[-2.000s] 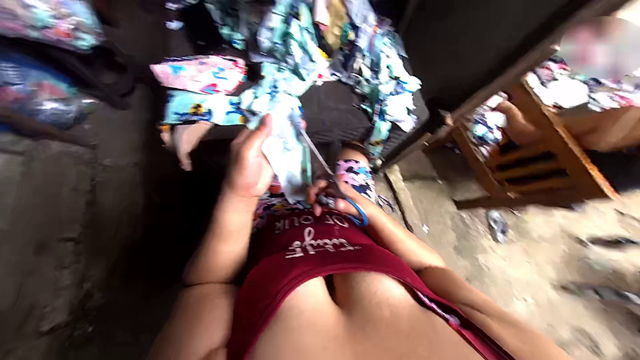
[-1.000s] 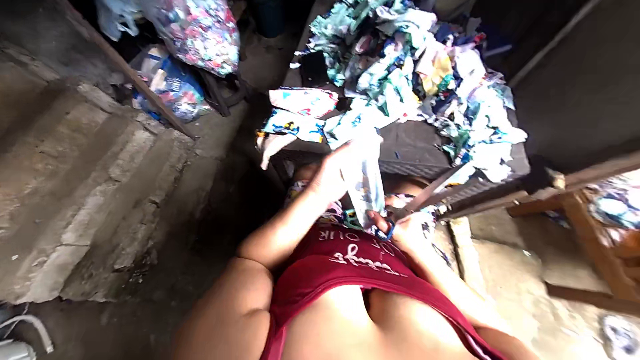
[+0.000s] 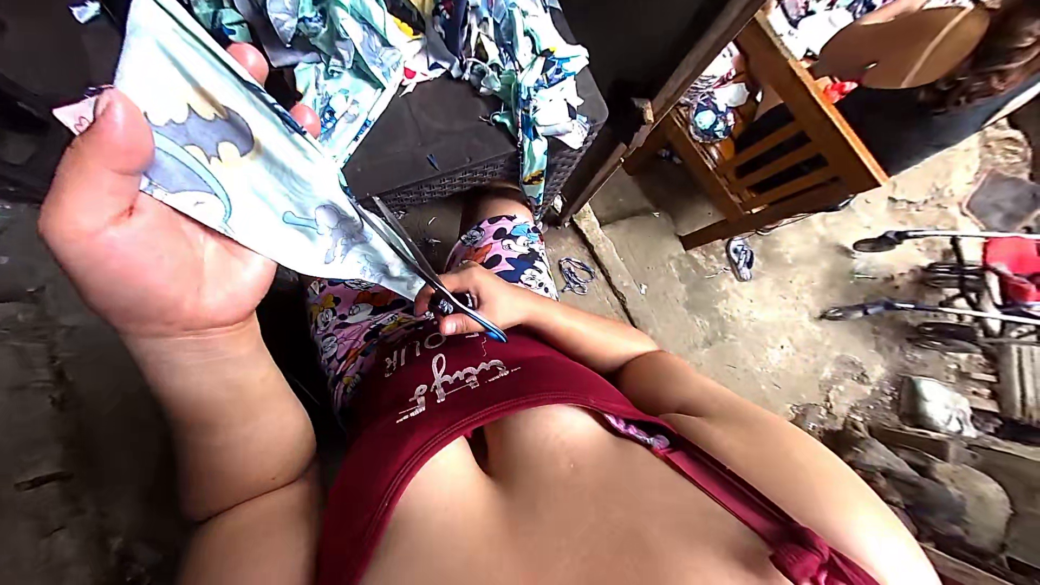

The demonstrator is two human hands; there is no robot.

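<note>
My left hand (image 3: 154, 203) is raised at the left of the head view, its thumb and fingers gripping a pale printed fabric piece (image 3: 236, 154) with a bat emblem. The cloth stretches down to the right and narrows to a corner at my right hand (image 3: 479, 301). That hand, over my lap, holds scissors (image 3: 422, 264) with dark blades and blue on the handle; the blades point up beside the cloth's lower end. Whether the right fingers also pinch the cloth's corner I cannot tell. Beyond the hands, a heap of fabric scraps (image 3: 357, 49) lies on a dark table.
The dark woven-sided table (image 3: 455, 130) stands in front of my knees. A wooden post (image 3: 699, 57) rises to its right. Further right are a wooden chair (image 3: 780, 154), a seated person, a slipper (image 3: 740, 258) on the concrete floor and wheeled items (image 3: 959, 305) with red fabric.
My left hand has risen and moved away from the right hand, with the cloth now spread between them. The scissors remain in my right hand. The view has shifted strongly.
</note>
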